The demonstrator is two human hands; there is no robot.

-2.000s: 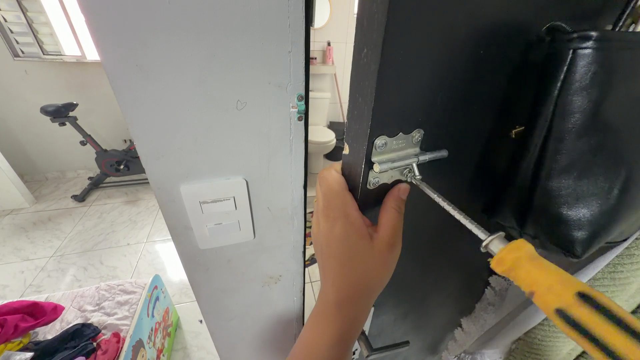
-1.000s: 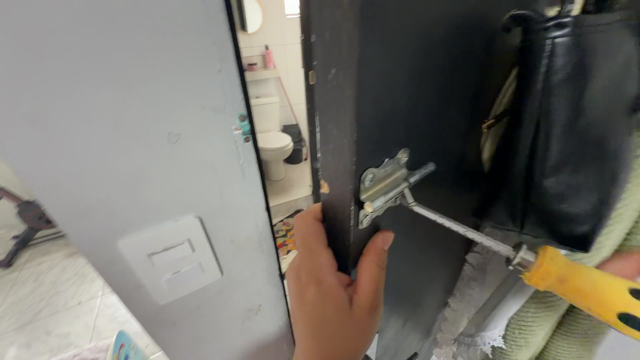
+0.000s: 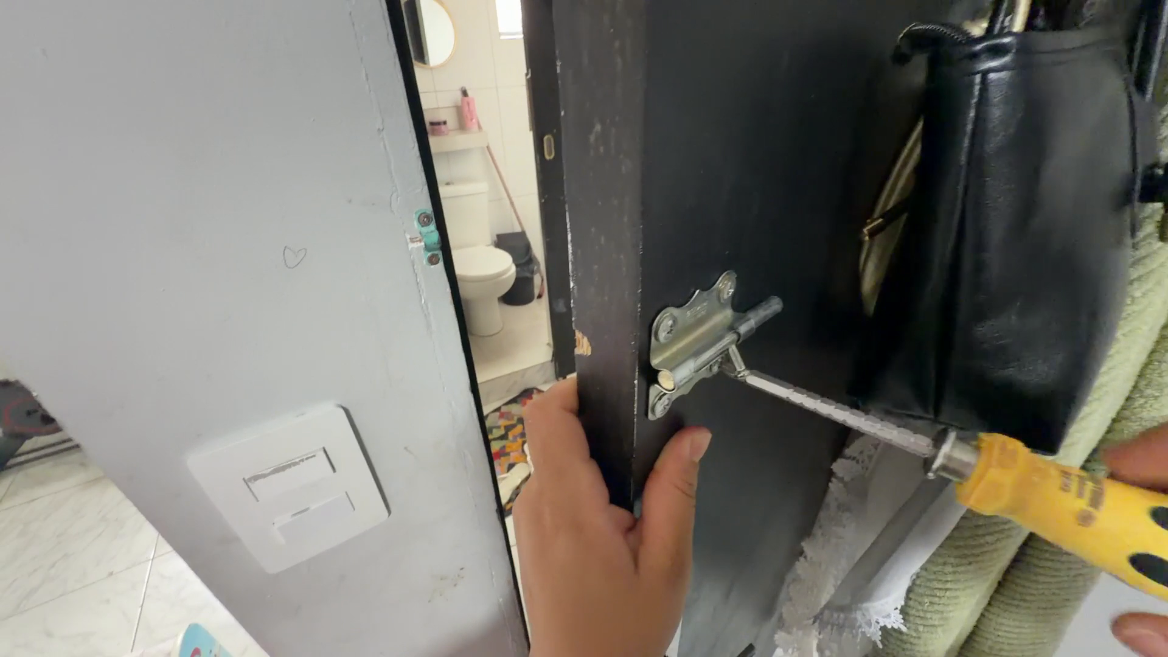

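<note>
My left hand [image 3: 607, 529] grips the edge of a black door [image 3: 607, 228], thumb on its face and fingers behind, just below a metal slide bolt latch [image 3: 698, 342]. Several screws sit in the latch plate. A screwdriver [image 3: 1068, 502] with a yellow handle and metal shaft reaches in from the right, its tip at the lower right of the plate; the screw there is mostly hidden. Of my right hand [image 3: 1141, 461] only fingertips show at the right edge, above and below the handle. A small green-stained metal catch [image 3: 426, 237] is fixed to the pale door frame.
A white switch plate [image 3: 292, 488] is on the pale frame at left. A black bag [image 3: 1013, 237] and green ribbed cloth [image 3: 967, 584] hang on the door at right. Through the gap stand a toilet [image 3: 479, 274] and a dark bin [image 3: 518, 269]; a patterned mat [image 3: 511, 433] lies on the floor.
The view has shifted closer to the door. My left thumb, close under the latch plate two seconds ago, is now lower on the door. Fingertips of my right hand have come into view around the handle.
</note>
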